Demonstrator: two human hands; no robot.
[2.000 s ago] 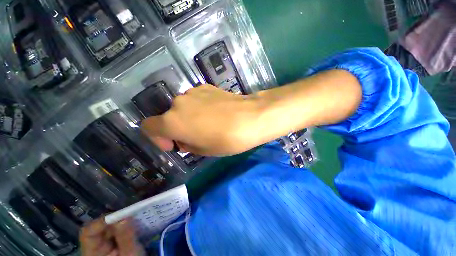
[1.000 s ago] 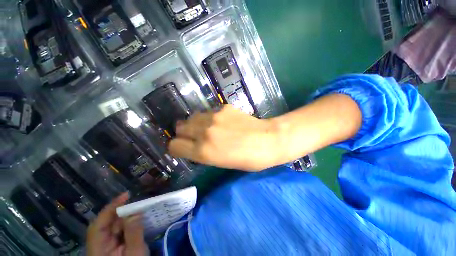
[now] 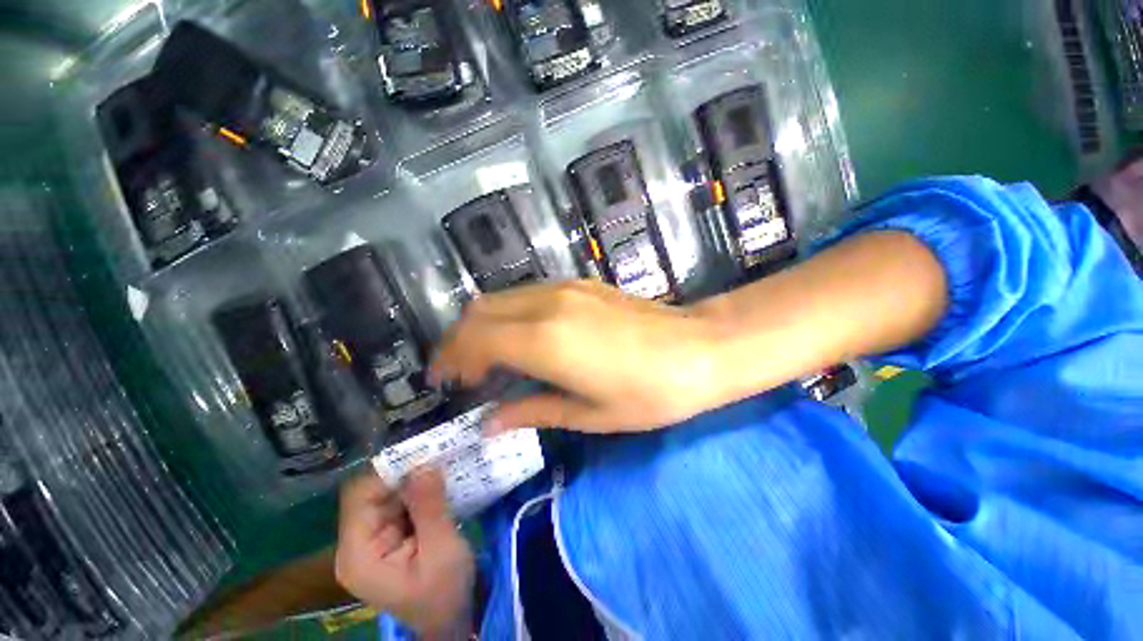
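My left hand holds a white label sheet with rows of small print, at the lower middle. My right hand is over the sheet's upper edge, fingers and thumb apart, with no label visible between them. Its thumb tip overlaps the sheet. Black handheld devices lie in the pockets of a clear blister tray. One device is partly hidden behind my right hand. Another device shows silver and white parts in its lower section.
Stacked clear ribbed trays stand at the left. One black device lies slanted, overlapping another at the tray's upper left. A dark printed strip and green bench top are at the upper right. My blue sleeve crosses the right side.
The view has shifted, showing more of the tray's left end and stacked trays. My right hand has moved from over the devices to the label sheet's edge. My left hand still holds the sheet.
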